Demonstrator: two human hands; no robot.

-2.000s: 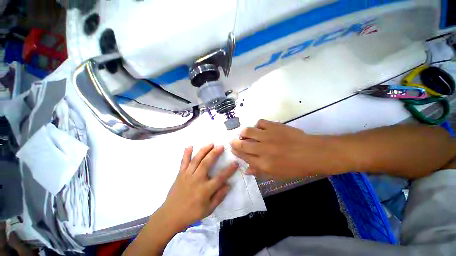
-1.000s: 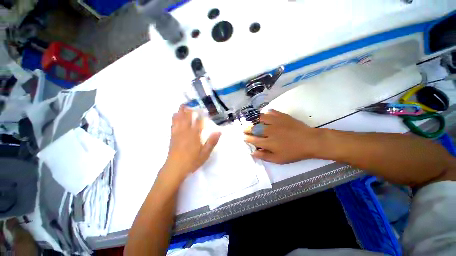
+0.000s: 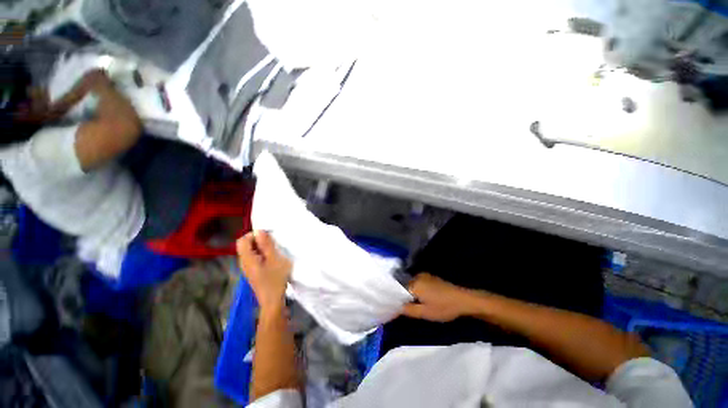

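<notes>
A white fabric piece (image 3: 327, 259) hangs between my two hands, below the table's front edge and above the blue bin (image 3: 233, 343). My left hand (image 3: 267, 267) grips its left side with fingers closed on the cloth. My right hand (image 3: 435, 298) holds its right corner. The cloth is creased and slightly blurred; whether it is one layer or several I cannot tell. The bin under it holds greyish cloth, partly hidden by the fabric and my left arm.
The white table (image 3: 447, 119) has a grey front edge. Grey and white cut pieces (image 3: 231, 80) lie at its left end. A person in a white top (image 3: 80, 183) sits at the far left beside a red stool (image 3: 211, 223). Another blue bin (image 3: 678, 343) stands at the lower right.
The view has swung left and down, away from the needle area. Both hands have left the machine bed and now hold the white cloth up off the table, over the bin.
</notes>
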